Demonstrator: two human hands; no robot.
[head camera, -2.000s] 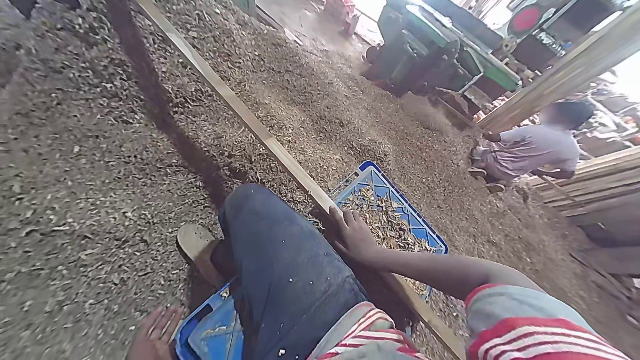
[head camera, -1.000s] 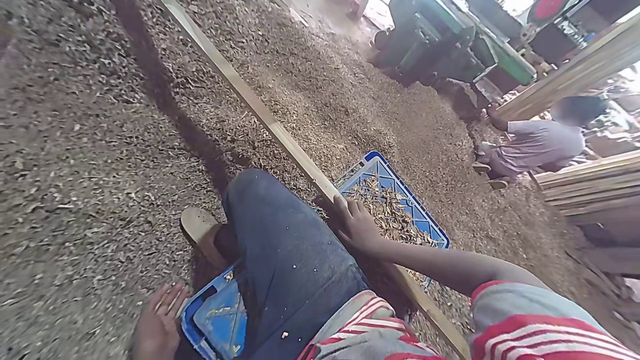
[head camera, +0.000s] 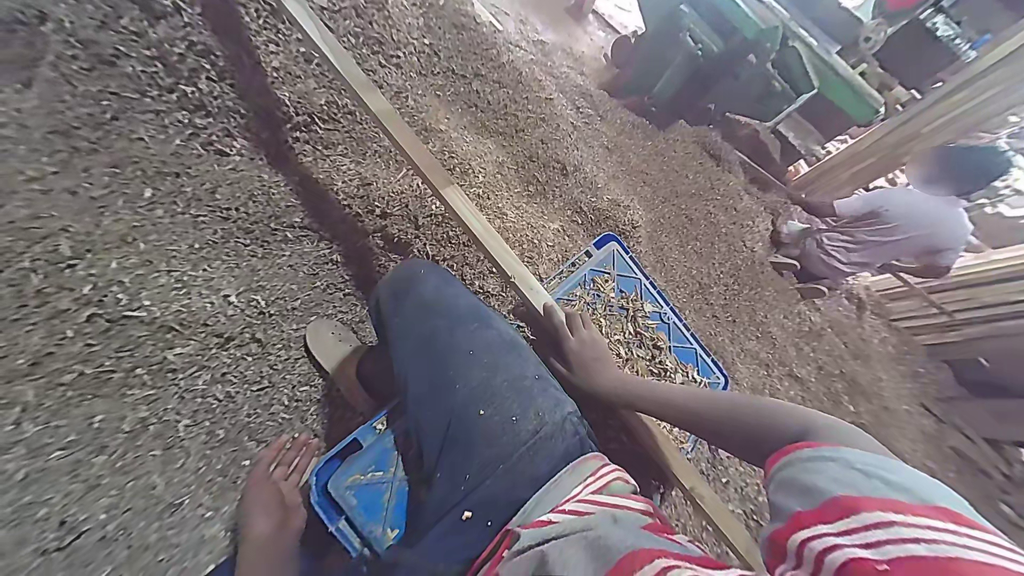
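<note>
My right hand (head camera: 578, 349) grips a long narrow wooden strip (head camera: 452, 196), which slants from the top left down past my thigh to the bottom edge. Just beyond that hand lies a blue plastic crate (head camera: 662, 314) holding wood shavings (head camera: 628, 324). At the lower left my left hand (head camera: 276, 488) is held palm up with its fingers apart, a few small bits on them. It is beside a second blue plastic crate (head camera: 372, 488) that shows partly from under my leg.
Wood shavings (head camera: 160, 264) cover the ground. A green machine (head camera: 720, 64) stands at the top right. Near it, a person (head camera: 896, 228) crouches beside stacked wooden boards (head camera: 960, 292). My sandalled foot (head camera: 340, 352) rests left of my knee.
</note>
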